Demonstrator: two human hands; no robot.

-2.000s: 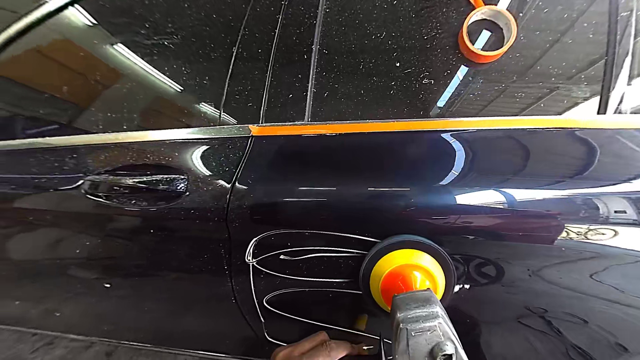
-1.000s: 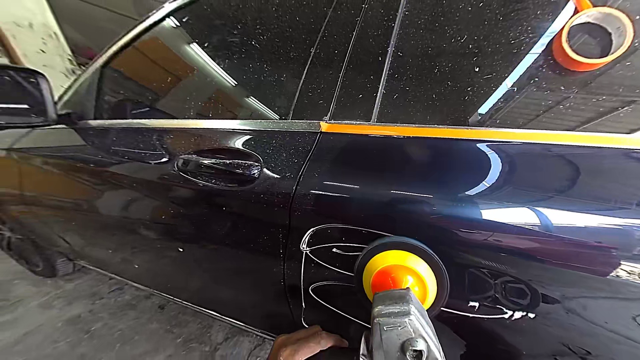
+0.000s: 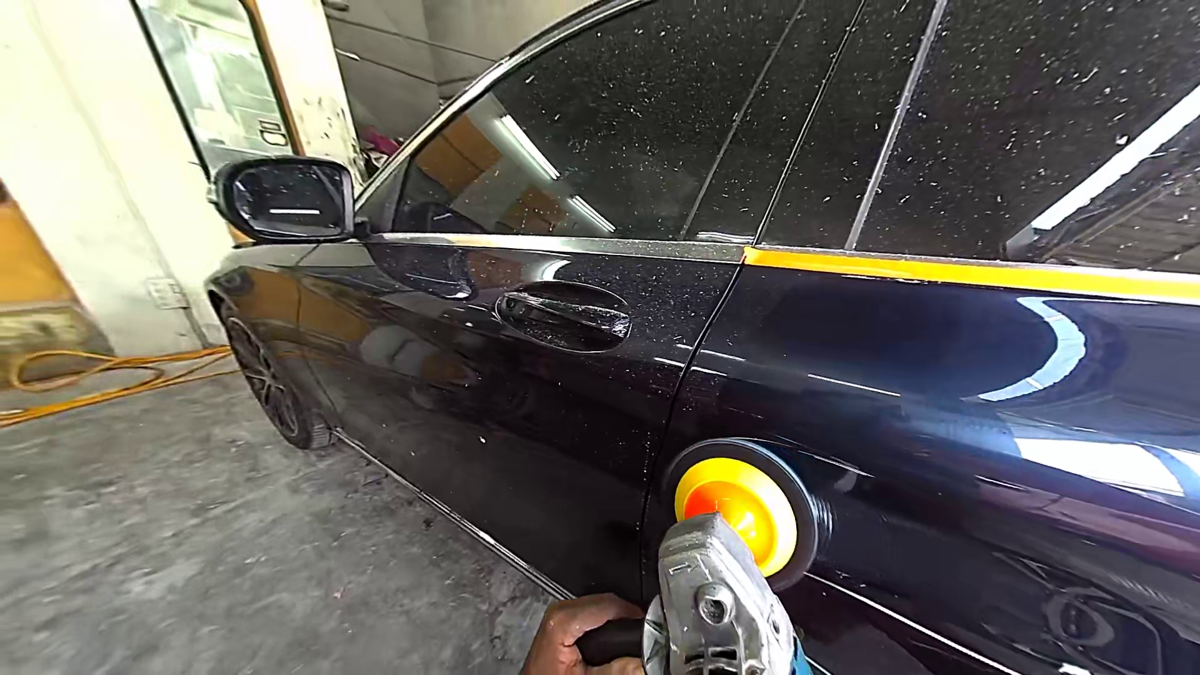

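A rotary polisher (image 3: pixel 717 600) with a metal gear head reaches up from the bottom edge. Its yellow and orange backing plate (image 3: pixel 741 516) carries a dark round pad pressed flat on the black rear door panel (image 3: pixel 900 422) of a car, close to the door gap. My left hand (image 3: pixel 586 637) is wrapped around the black side handle (image 3: pixel 609 642). My right hand is out of view below. A thin white line of compound (image 3: pixel 900 614) runs from the pad down to the right. Orange masking tape (image 3: pixel 937 267) lies along the trim under the rear window.
The front door handle (image 3: pixel 562 316), side mirror (image 3: pixel 286 200) and front wheel (image 3: pixel 272 384) are to the left. An orange hose or cable (image 3: pixel 141 370) lies coiled on the concrete floor (image 3: pixel 281 553) by the wall. White specks dot the windows.
The view has swung left toward the car's front. The polisher pad has moved left to the door gap, and most of the looped white compound lines beside it are gone from the panel.
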